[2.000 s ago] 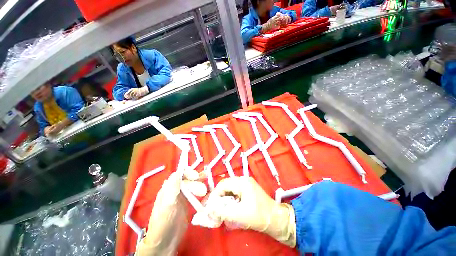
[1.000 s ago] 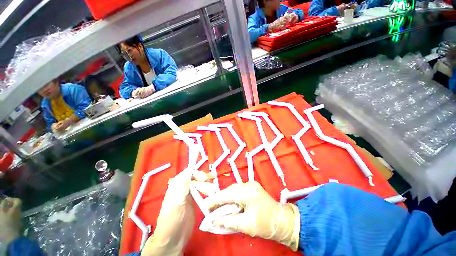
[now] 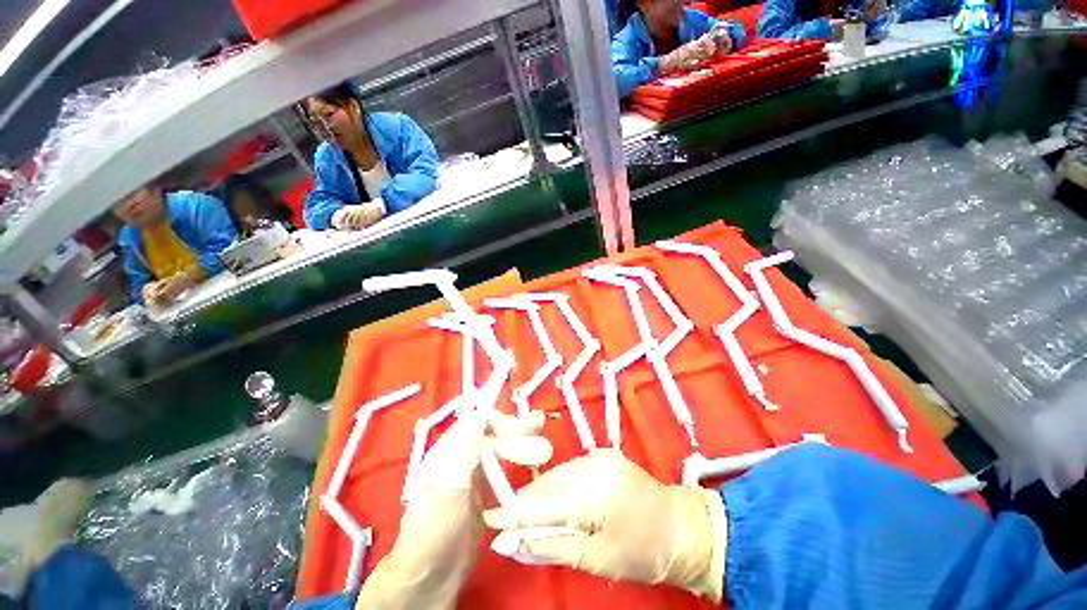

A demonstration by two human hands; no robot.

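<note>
A white jointed arm (image 3: 479,328) is held at its lower part by my gloved left hand (image 3: 447,506), its upper bars pointing up and left over the tray. My gloved right hand (image 3: 614,518) closes around the arm's lower end with a crumpled white cloth (image 3: 530,545); the covered tip is hidden. Several more white jointed arms lie on the red-covered tray (image 3: 763,405), such as one at the right (image 3: 822,343) and one at the left (image 3: 334,477).
Clear plastic trays (image 3: 942,274) are stacked at right. A clear plastic heap (image 3: 215,536) and a round-topped bottle (image 3: 265,396) are at left. Another person's gloved hand (image 3: 57,512) is at far left. Workers in blue smocks sit across the belt. A post (image 3: 602,143) stands behind the tray.
The view has shifted, so the scene sits farther right. The held arm has turned slightly, its upper bars nearer the tray arms. Another person's hand has appeared at far left.
</note>
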